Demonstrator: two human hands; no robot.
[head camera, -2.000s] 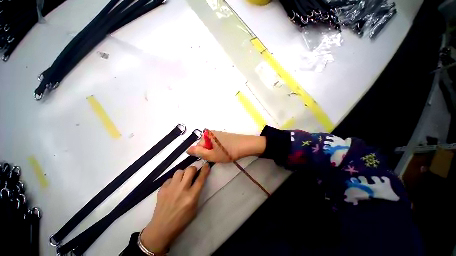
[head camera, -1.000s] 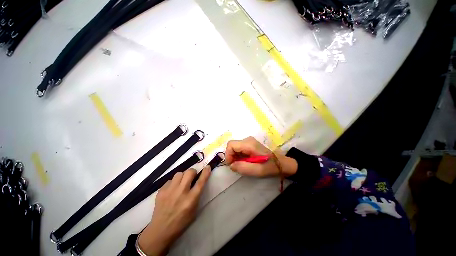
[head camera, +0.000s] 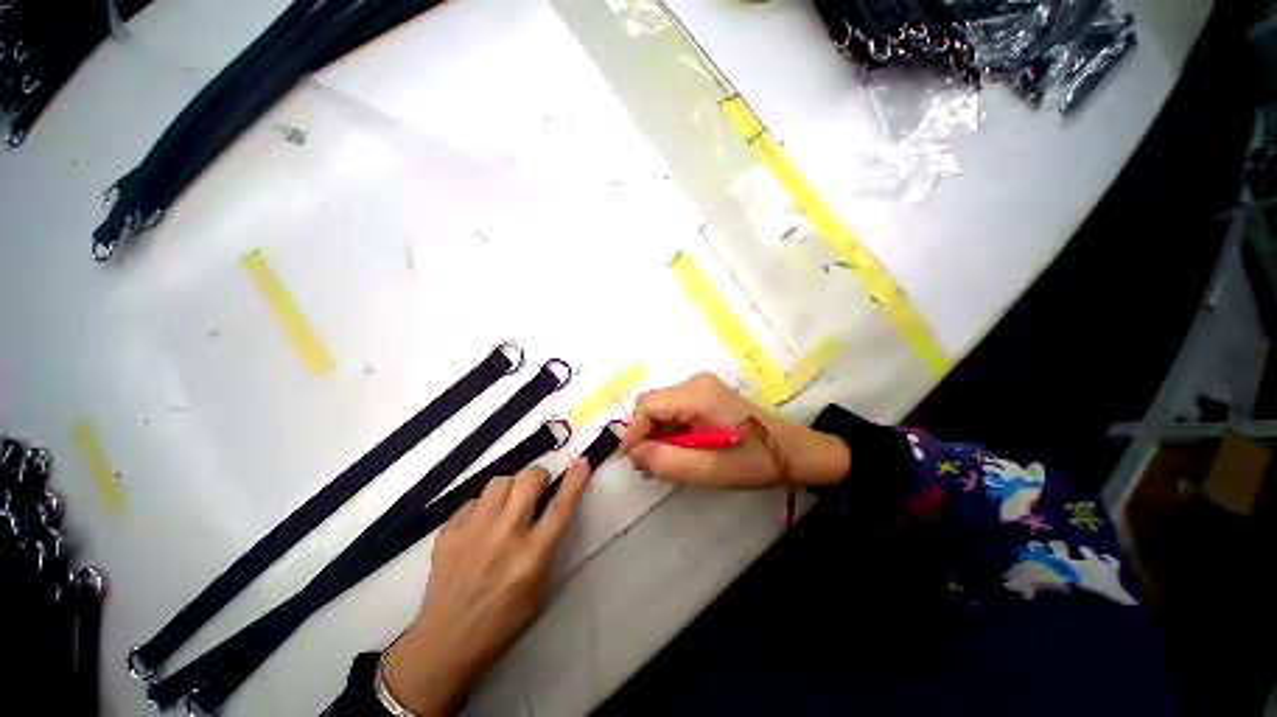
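Observation:
Several black straps with silver rings at their ends lie side by side on the table. My left hand lies on the rightmost strap, its fingertips pressing just below the ring end and hiding part of it. My right hand holds the red pen-like tool at that strap's ring end. The tool's tip is hidden by my fingers. A reddish-brown cord trails from the tool over my wrist.
Black strap bundles lie at the upper left and lower left edge. Dark straps with rings and crinkled plastic lie at the upper right. Yellow tape strips are stuck to the white table.
My right hand has moved right and down from the neighbouring straps' ends to the rightmost strap's ring. In the last second it shifted only slightly. My left hand stays on the strap.

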